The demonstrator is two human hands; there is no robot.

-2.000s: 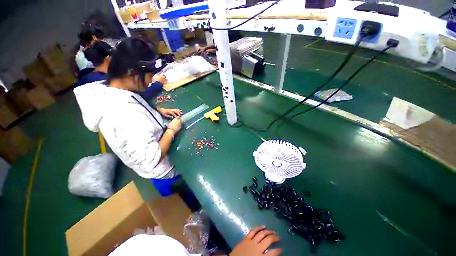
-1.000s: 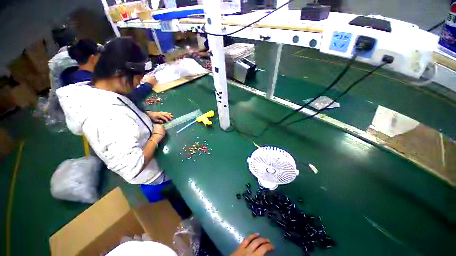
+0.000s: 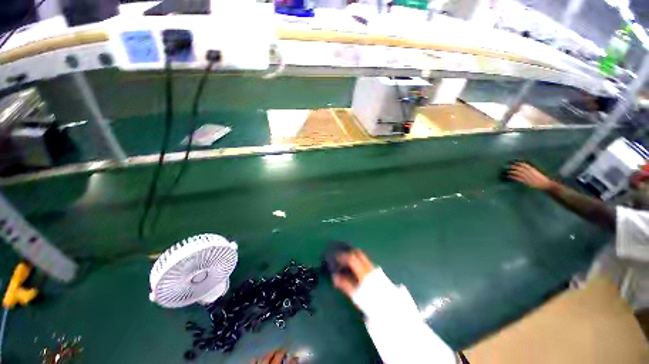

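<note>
My right hand (image 3: 352, 270), in a white sleeve, is closed on a dark palm-sized housing (image 3: 336, 257) on or just over the green bench. The housing is blurred and partly covered by my fingers. My left hand (image 3: 277, 357) shows only as a few fingers at the bottom edge; the rest is cut off, and I cannot tell if it holds anything. A loose pile of small glossy black parts (image 3: 249, 306) lies between the fan and my right hand, just above my left fingers.
A white desk fan (image 3: 196, 274) stands left of the pile. A yellow glue gun (image 3: 19, 286) is at far left. Black cables (image 3: 167, 135) hang from the power strip. At right, another person's hand (image 3: 530, 175) touches a dark object (image 3: 511, 169). A cardboard carton (image 3: 562, 330) is at lower right.
The view has swung right. My right hand has come into view with the dark housing. My left hand remains at the bottom edge, showing less. The neighbour at left is out of view.
</note>
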